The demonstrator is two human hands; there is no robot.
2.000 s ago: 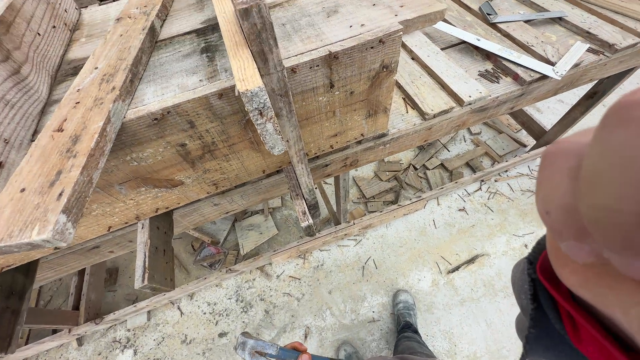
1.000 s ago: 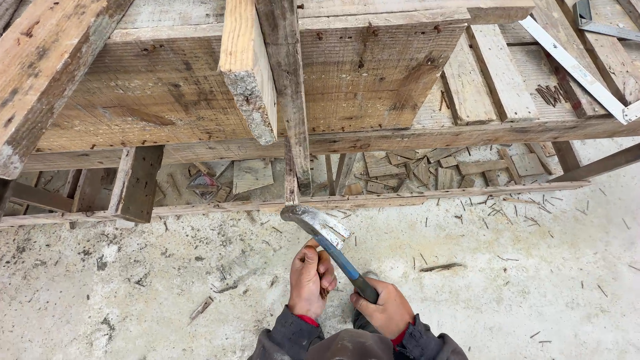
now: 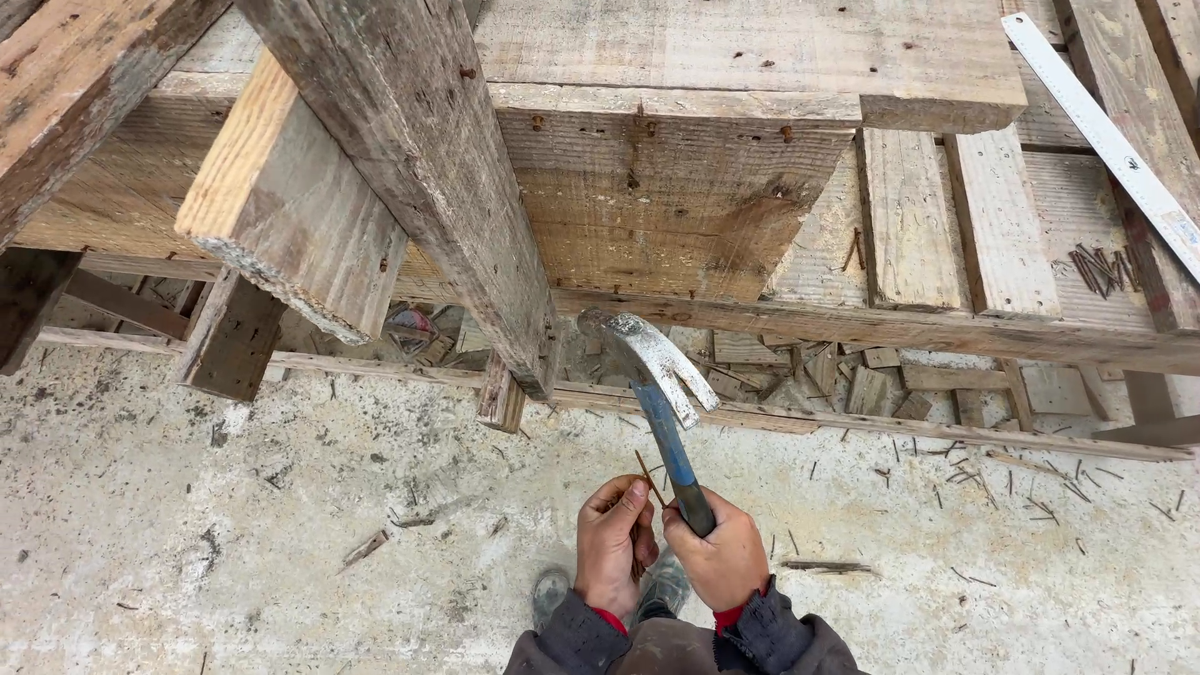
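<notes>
My right hand (image 3: 720, 548) grips the dark end of a claw hammer's handle. The claw hammer (image 3: 661, 366) points away from me, its worn metal claw to the right, close to the workbench's lower rail. My left hand (image 3: 614, 544) is beside it, with a rusty nail (image 3: 650, 476) between thumb and fingertips; the nail's lower end is near my right thumb. More nails seem to be in the curled left fingers, partly hidden. Beyond the hands, a weathered board (image 3: 422, 169) slants down in front of the bench, beside a shorter board (image 3: 300, 216) with a rough end.
The wooden workbench (image 3: 937, 333) spans the view, with a thick plank (image 3: 675, 197) on edge. On its right lie a white ruler (image 3: 1106, 141) and a pile of rusty nails (image 3: 1104, 270). Wood offcuts (image 3: 867, 389) lie beneath. Loose nails and splinters are scattered over the concrete floor (image 3: 375, 562).
Both hands are now farther from the bench's lower rail than a second ago, and the hammer head points more directly away from me. A nail now shows upright at my left fingertips.
</notes>
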